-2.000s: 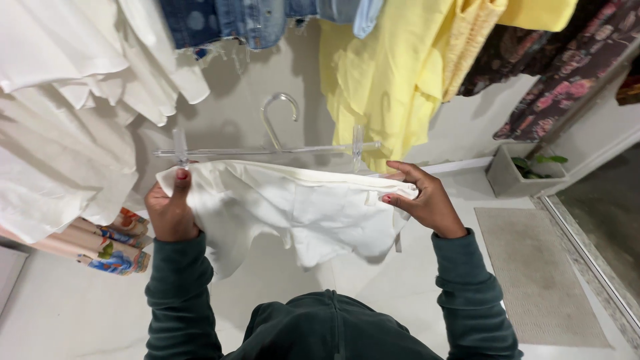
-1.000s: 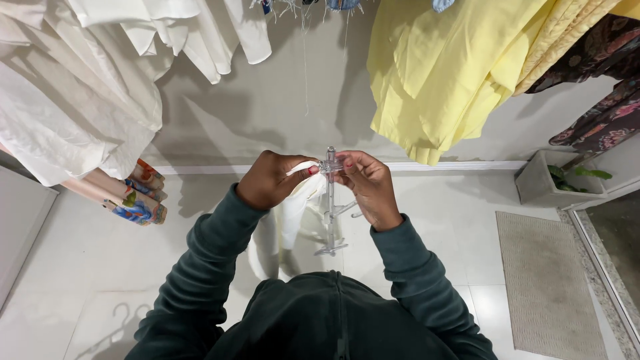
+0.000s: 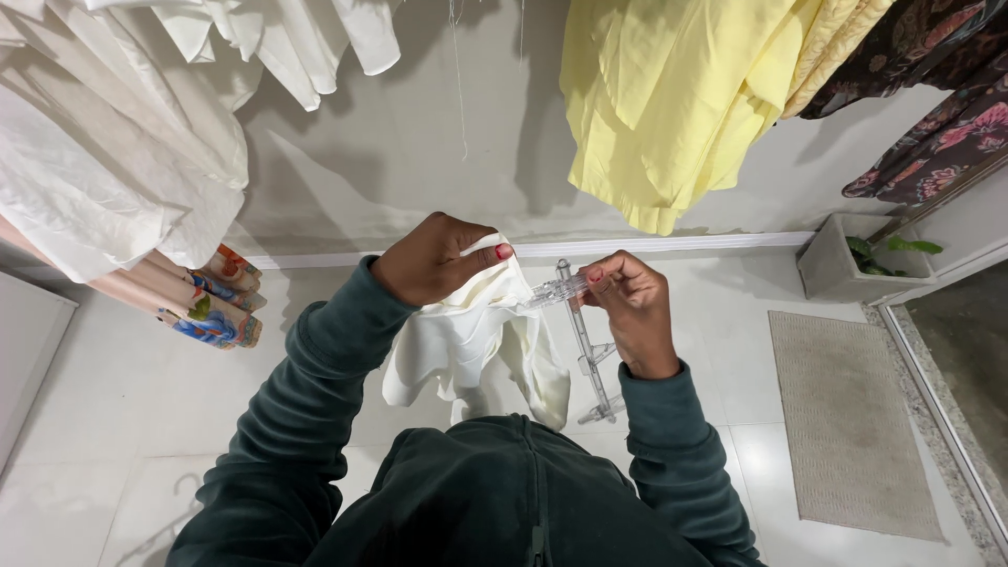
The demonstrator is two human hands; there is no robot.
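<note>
My left hand [image 3: 445,260] pinches the waistband of a white garment [image 3: 465,342], which hangs below it in loose folds. A clear plastic clip hanger [image 3: 587,339] is to the right of the garment, its bar slanting down toward me. With thumb and fingers, my right hand [image 3: 634,311] holds the clip [image 3: 557,291] at the hanger's upper end. The clip's tip meets the edge of the waistband; whether its jaws grip the cloth I cannot tell. The hanger's far end hangs free near my jacket.
White clothes [image 3: 118,134] hang at upper left above a patterned peach garment [image 3: 213,307]. Yellow clothes [image 3: 669,102] and dark floral ones [image 3: 945,150] hang at upper right. A square planter [image 3: 835,264] and a beige mat [image 3: 854,417] lie on the right side of the floor.
Two seconds ago the garment was spread wide between my hands along the hanger. Now my hands are close together, and the hanger points toward me. Since one second ago they have parted slightly.
</note>
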